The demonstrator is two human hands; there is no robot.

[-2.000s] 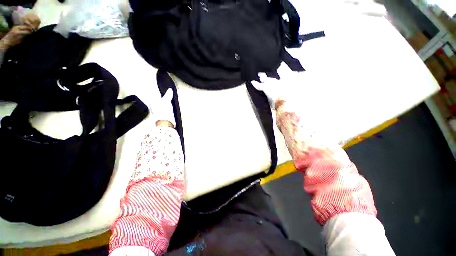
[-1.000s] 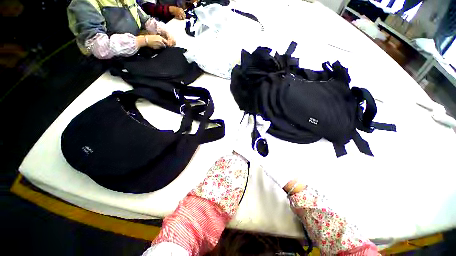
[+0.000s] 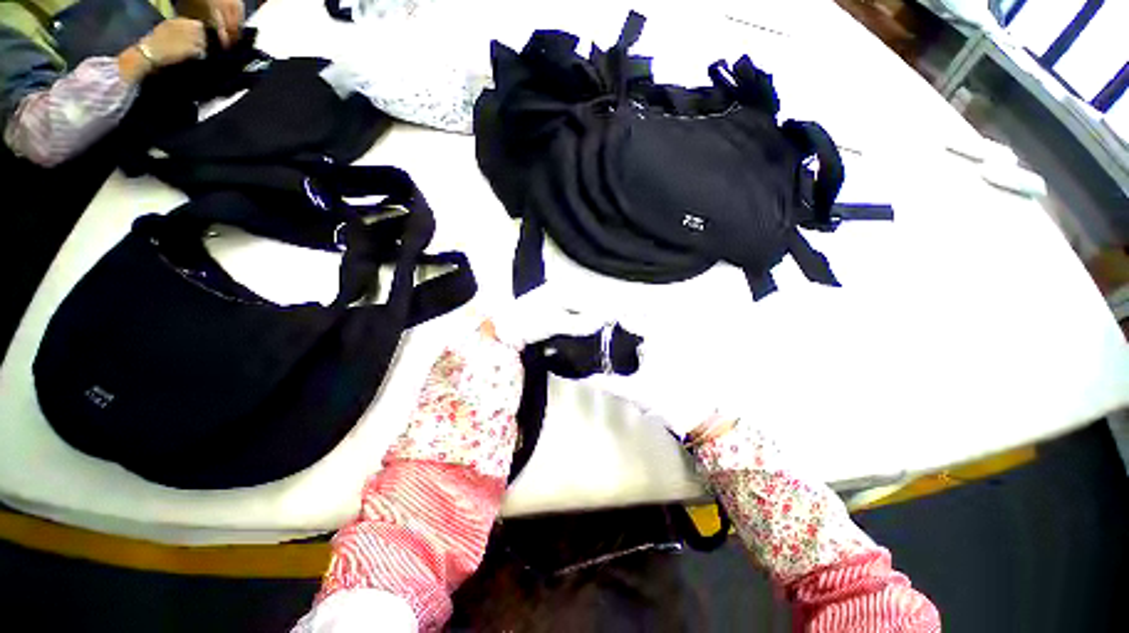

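A black shoulder strap (image 3: 535, 402) runs up from a black bag (image 3: 594, 544) at the table's near edge, by my lap. The strap's folded upper part, with a silvery ring (image 3: 607, 349) around it, shows between my hands. My white-gloved left hand (image 3: 518, 324) is closed on the strap at the left of the ring. My white-gloved right hand (image 3: 644, 398) holds the strap from below right. Both gloves blend into the white table, so the single fingers are hard to make out.
A finished-looking black crescent bag (image 3: 211, 383) lies at left, overlapping another black bag (image 3: 279, 111). A black bag pile (image 3: 669, 186) with loose strap ends lies beyond my hands. A pale bundle (image 3: 421, 74) and a co-worker's hands (image 3: 173, 40) are at upper left of the white table (image 3: 966, 322).
Both hands have come closer together than two seconds ago, when they were apart on two straps. The ringed strap part now lies flatter between them. The view has shifted, moving the bags left and up.
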